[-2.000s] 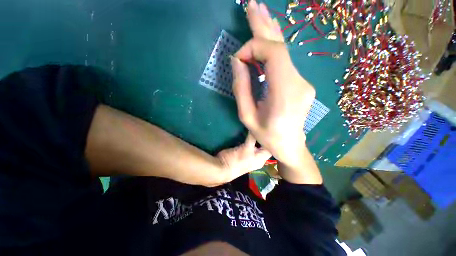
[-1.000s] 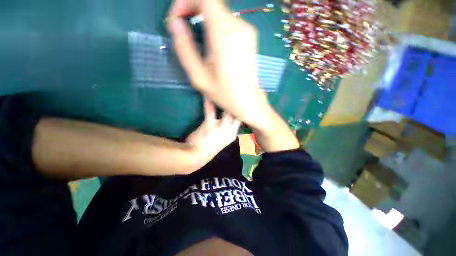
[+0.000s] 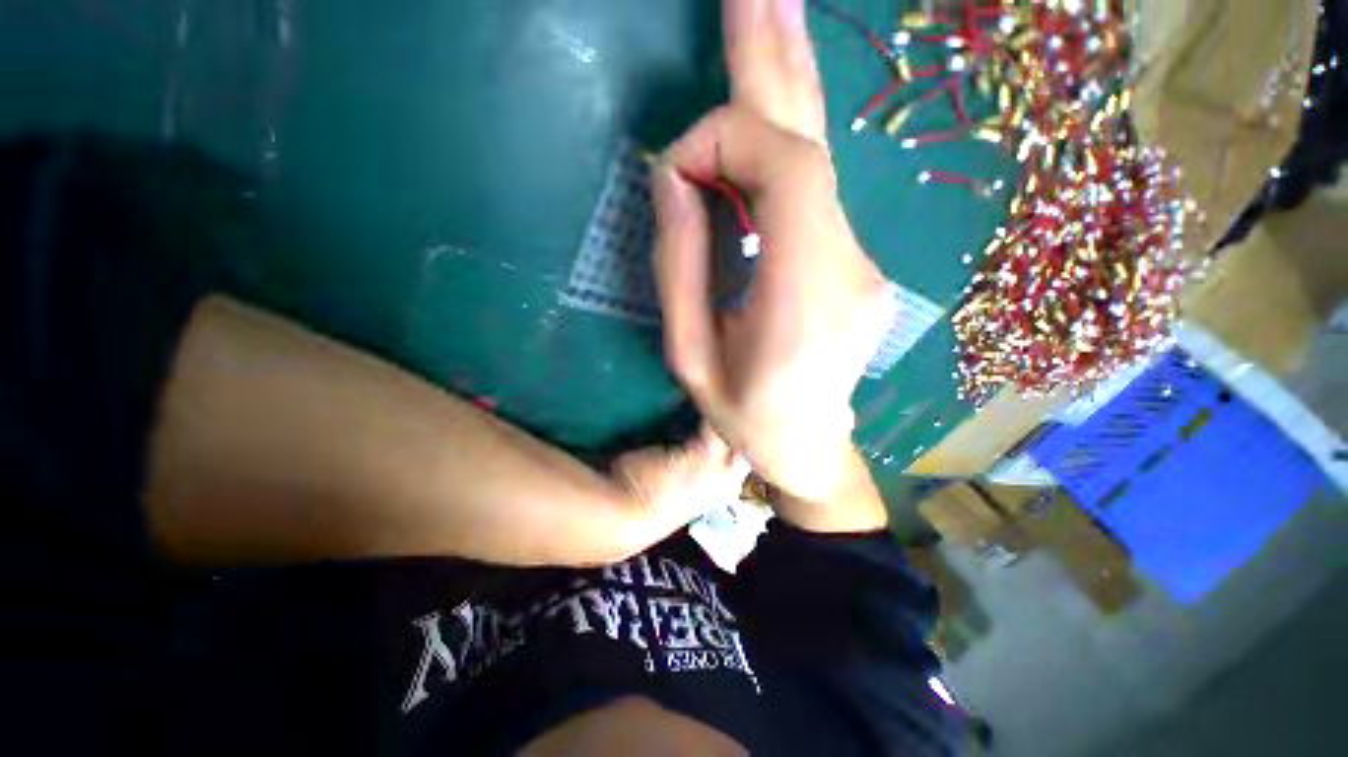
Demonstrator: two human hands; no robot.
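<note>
My right hand (image 3: pixel 769 281) is over a perforated plate (image 3: pixel 609 252). Its thumb and index finger pinch a small wired component with a gold tip (image 3: pixel 648 157). Its red lead hangs inside the finger loop and ends in a white plug (image 3: pixel 750 244). The other fingers stretch toward the top edge. The plate lies on the green bench, with its middle hidden by the hand and its far end (image 3: pixel 905 328) showing at right. My left hand (image 3: pixel 683 485) is by the right wrist, its fingers mostly hidden, so its grip cannot be told.
A tangled pile of red-leaded components (image 3: pixel 1072 281) lies right of the plate, with a few loose ones beside it. Brown cardboard (image 3: pixel 1205 111) borders the bench at right. Beyond are a blue crate (image 3: pixel 1183 466) and cardboard boxes (image 3: pixel 1050 555). Crumpled white material (image 3: pixel 732 530) shows below my left hand.
The camera view has shifted, so hands, plate and pile appear lower and further right than one second ago. The component stays pinched in my right hand. The white material below my left hand now shows.
</note>
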